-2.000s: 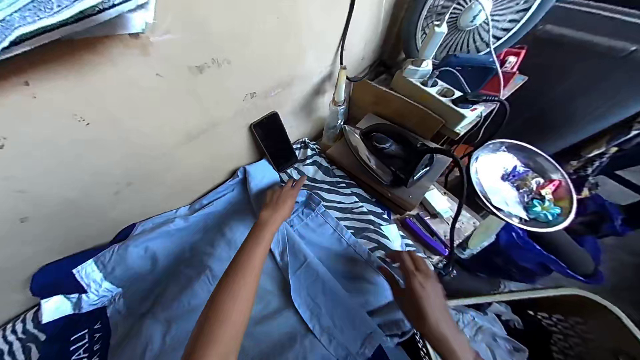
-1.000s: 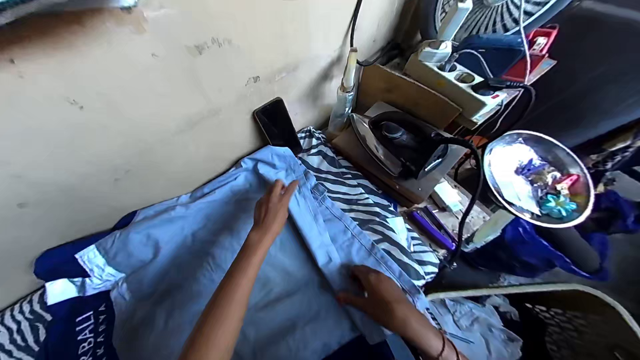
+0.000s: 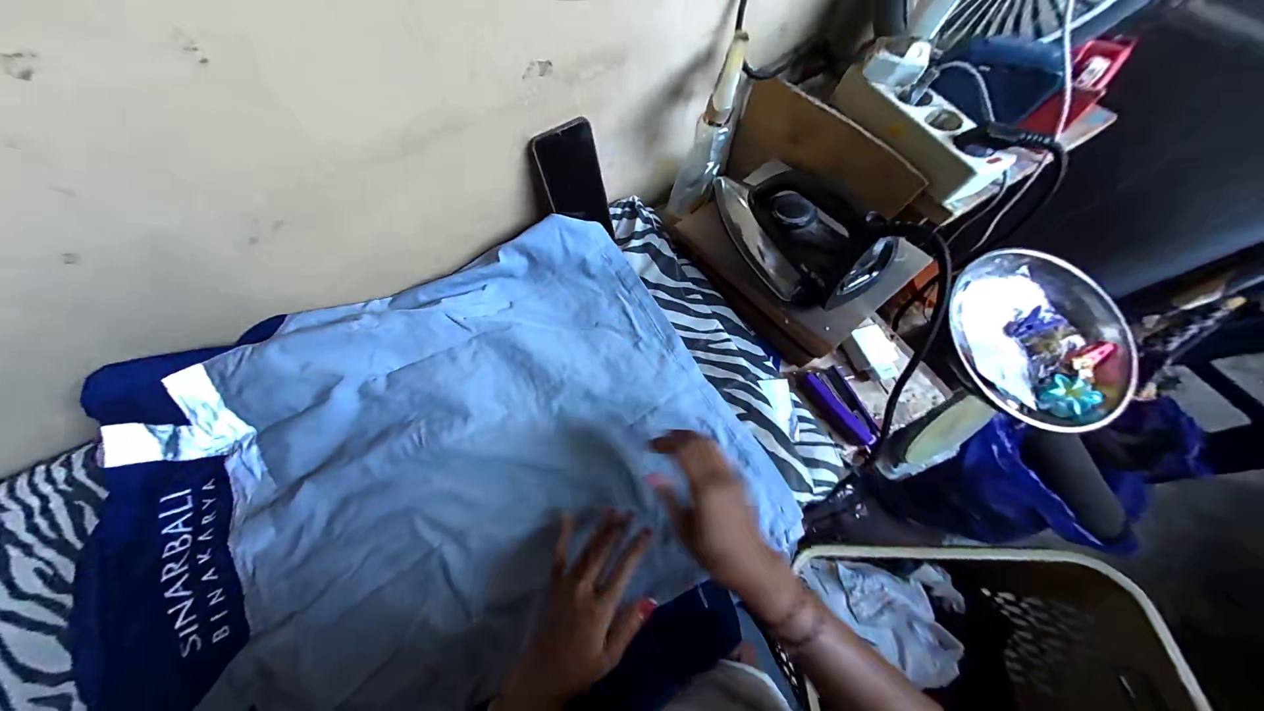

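A light blue and navy garment [image 3: 425,415] with reflective strips and white lettering lies spread over a zebra-striped cloth [image 3: 706,326]. My left hand [image 3: 588,612] rests on its lower part, fingers apart and holding nothing. Just above and to the right, my right hand [image 3: 706,494] is over the fabric, blurred, with its fingers apart. Past the garment's upper corner a black smartphone [image 3: 573,176] leans against the wall. To the right of the cloth, a clothes iron [image 3: 805,237] sits on a board.
A plastic basket [image 3: 1116,573] with cloth in it stands at the lower right. Above it is a metal bowl [image 3: 1131,336] of small colourful items. A power strip [image 3: 938,123], cables, a clear bottle [image 3: 699,163] and a purple object [image 3: 834,407] are near the iron. A fan [image 3: 1027,18] is behind.
My left hand has moved down from the garment's upper corner. The narrow folded part along the right side now lies flat, and the fabric there is smoother.
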